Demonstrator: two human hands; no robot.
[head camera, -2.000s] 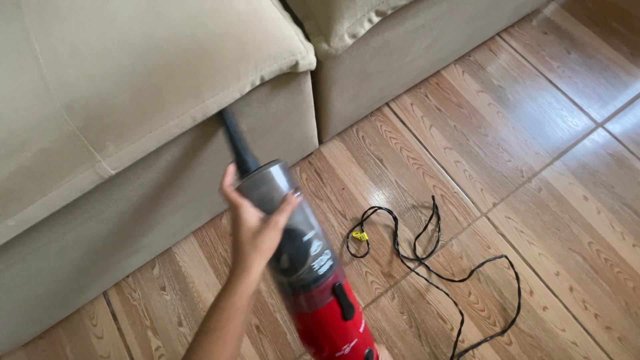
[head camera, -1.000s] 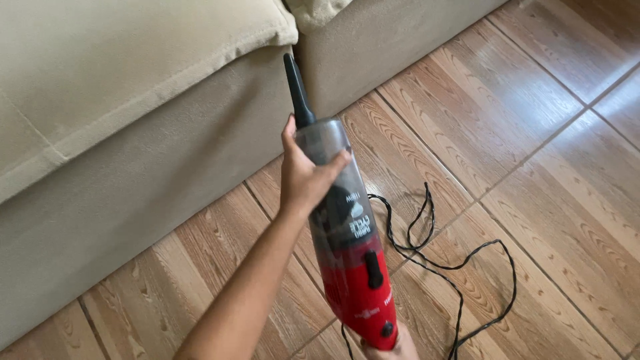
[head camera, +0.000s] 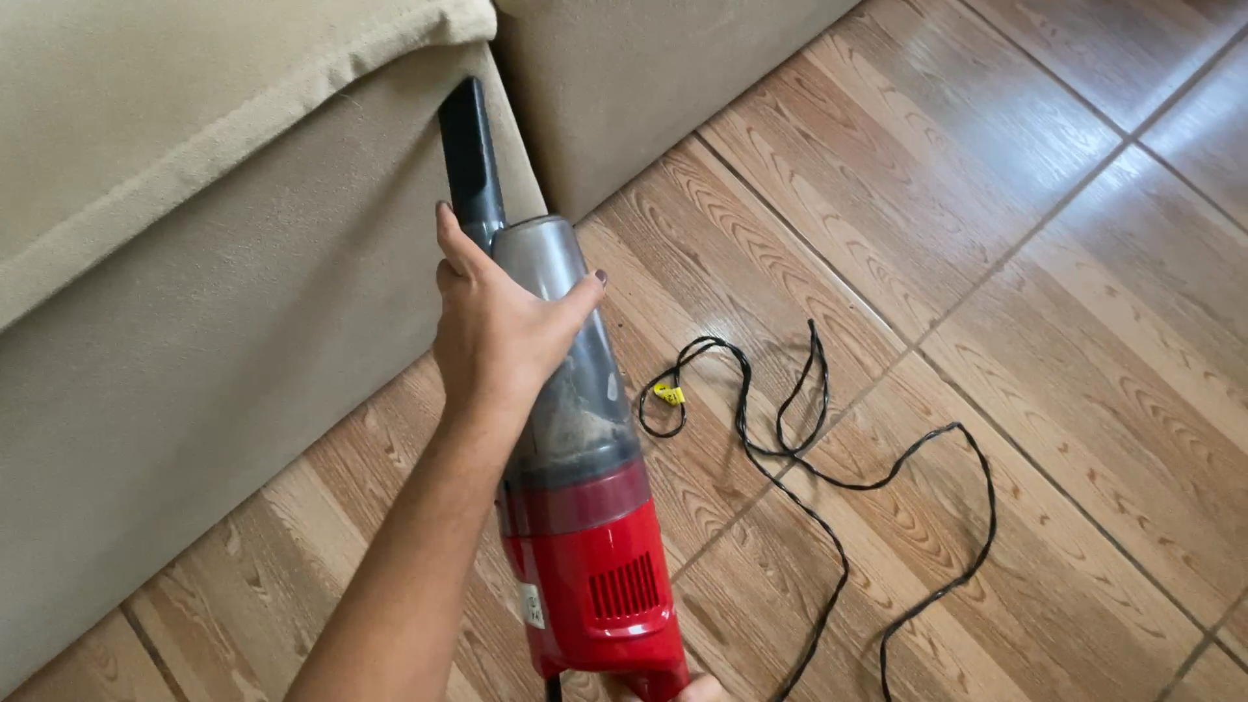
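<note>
A red handheld vacuum cleaner (head camera: 600, 565) with a clear grey dust canister (head camera: 575, 400) points up and slightly left. My left hand (head camera: 502, 331) grips the front of the canister, thumb across its top and a finger by the base of the black crevice nozzle (head camera: 471, 146). That nozzle lies in front of the sofa's fabric side, just below the overhanging edge of the beige seat cushion (head camera: 224, 127). Only part of my right hand (head camera: 697, 690) shows at the bottom edge, around the vacuum's rear handle. Greyish dust is visible inside the canister.
Loops of black power cord (head camera: 838, 556) with a yellow tag (head camera: 669, 393) lie on the wood-patterned tile floor (head camera: 1072, 390), right of the vacuum. A second sofa section (head camera: 663, 78) stands beyond a narrow gap at the top.
The nozzle was partly hidden beneath the cushion edge two seconds ago and now shows fully. The vacuum has rolled, so its side vents face up instead of the switch side.
</note>
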